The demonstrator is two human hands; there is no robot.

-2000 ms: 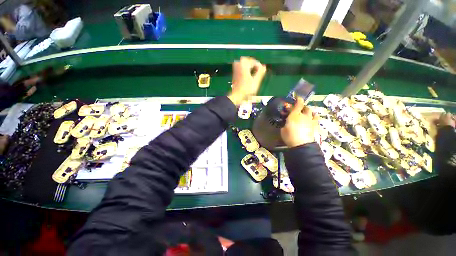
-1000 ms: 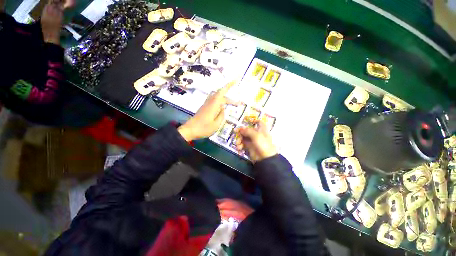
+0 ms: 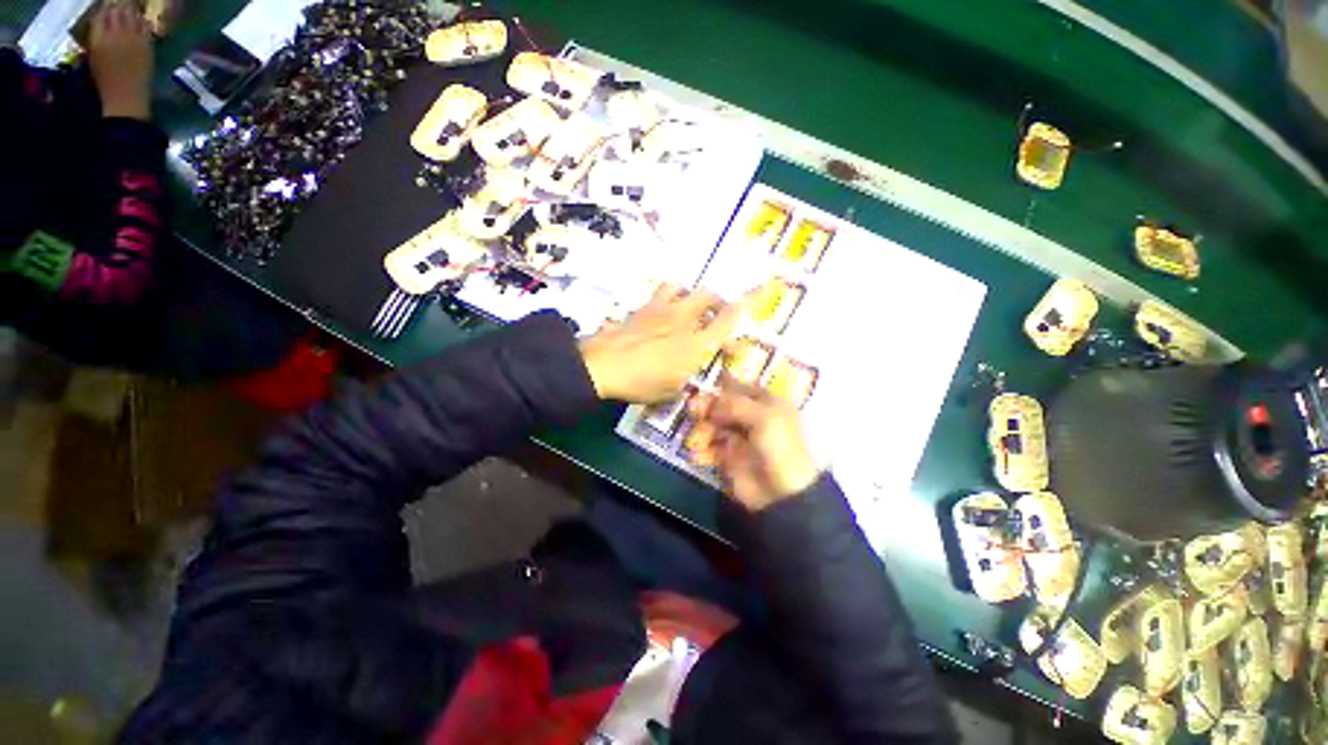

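The white cell tray (image 3: 910, 349) lies flat in front of me, with several small yellow battery cells (image 3: 788, 381) in pockets on its left part. My left hand (image 3: 655, 347) lies over the tray's left edge, palm down, fingers stretched to the right. My right hand (image 3: 750, 440) is just below it over the tray's lower left part, fingers bent and fingertips together near the left hand. The fingertips are blurred, and whether either hand holds a small piece cannot be told.
Cream housings (image 3: 513, 131) with wires lie on a white sheet at left. A dark component pile (image 3: 299, 124) sits beyond a black mat (image 3: 364, 218). The black tape dispenser (image 3: 1151, 451) stands at right, above heaped housings (image 3: 1220, 619). Housings (image 3: 1043, 154) lie on the green belt. Another person's hand (image 3: 120, 58) is upper left.
My hands have left the dispenser area and come down together over the tray. Since the last earlier frame, my left hand has moved right, closer to my right hand. The belt housings appear farther right.
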